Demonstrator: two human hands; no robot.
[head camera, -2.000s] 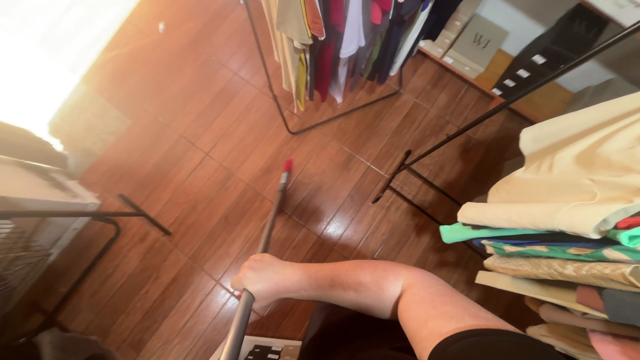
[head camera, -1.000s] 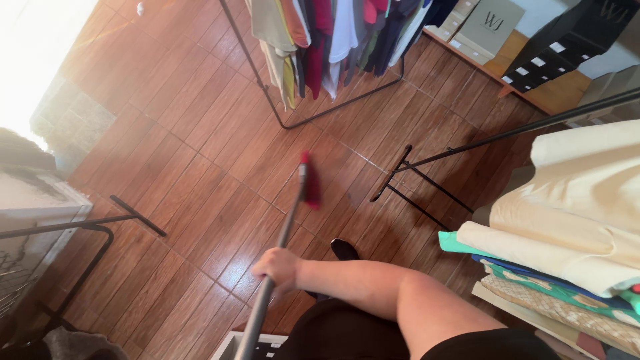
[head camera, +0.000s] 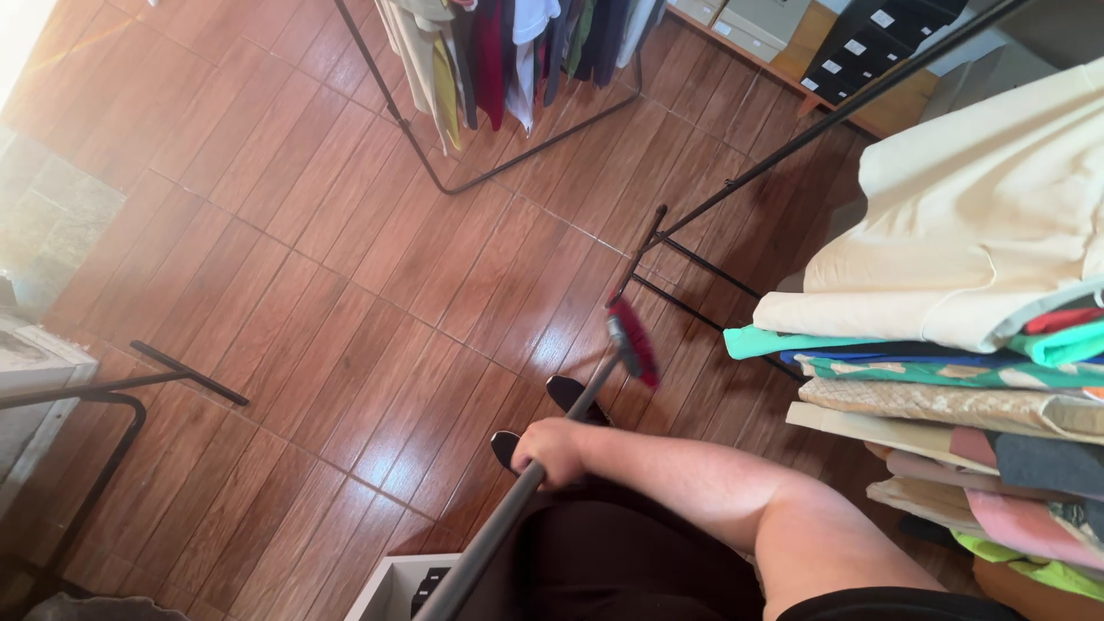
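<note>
My right hand (head camera: 549, 453) is closed around the grey handle of a broom (head camera: 496, 535), just in front of my dark shoes. The handle runs from the bottom edge up to a head with red bristles (head camera: 634, 341), slightly blurred, at the foot of a black metal clothes rack (head camera: 651, 246). Whether the bristles touch the wood-look tile floor (head camera: 414, 285) cannot be told. My left hand is out of view.
Clothes on a rack (head camera: 492, 60) hang at the top, and its frame (head camera: 448, 190) rests on the floor. Folded-looking garments (head camera: 949, 345) fill the right side. Black boxes (head camera: 862, 52) stand on a low shelf. Another rack foot (head camera: 190, 373) is at left, a white-edged box (head camera: 388, 586) at bottom.
The broom head has moved to the right across the floor, towards the foot of the right rack. My right hand has moved right with the handle and still grips it.
</note>
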